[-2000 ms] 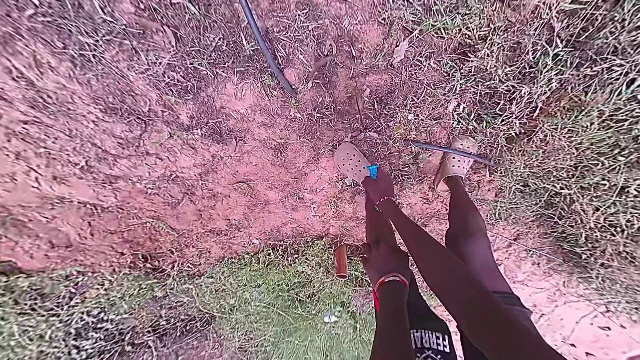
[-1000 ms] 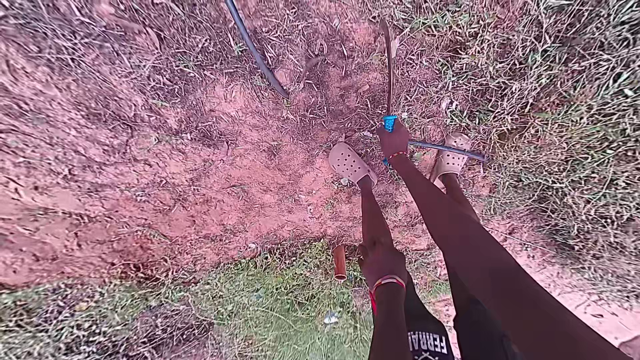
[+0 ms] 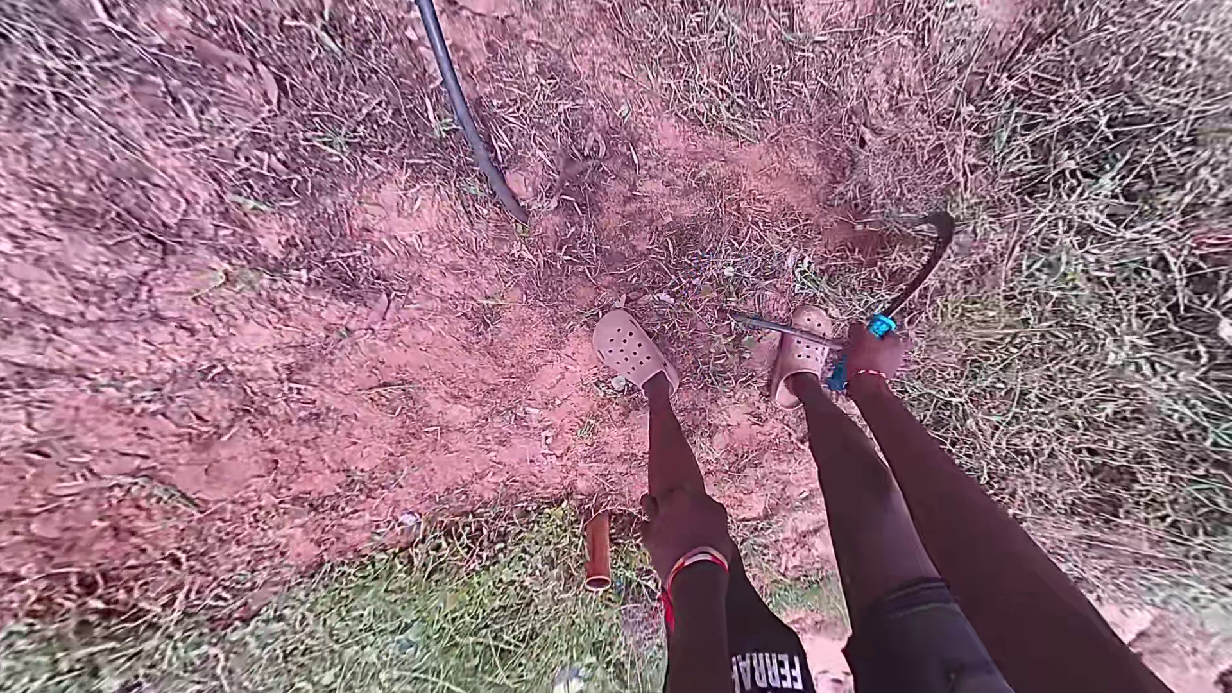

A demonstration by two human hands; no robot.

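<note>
My right hand [image 3: 878,351] is closed around the blue handle of a sickle [image 3: 926,271], off to the right of my right foot. The sickle's dark curved blade points up and away, its tip end over the dry grass. My left hand [image 3: 685,527] rests on my left knee and holds no tool; its fingers are partly hidden. A thin dark pipe or rod [image 3: 784,329] lies across the front of my right clog [image 3: 807,348]. My left clog [image 3: 630,348] stands on the reddish soil.
A dark hose [image 3: 469,120] lies on the ground at the top. An orange-brown pipe piece [image 3: 598,551] sticks out by the green grass [image 3: 452,602] near my left knee. Dense dry and green grass [image 3: 1088,318] stands at the right.
My right hand has swung outward to the right with the sickle, from in front of my feet to beside my right foot. My left hand has stayed at the knee.
</note>
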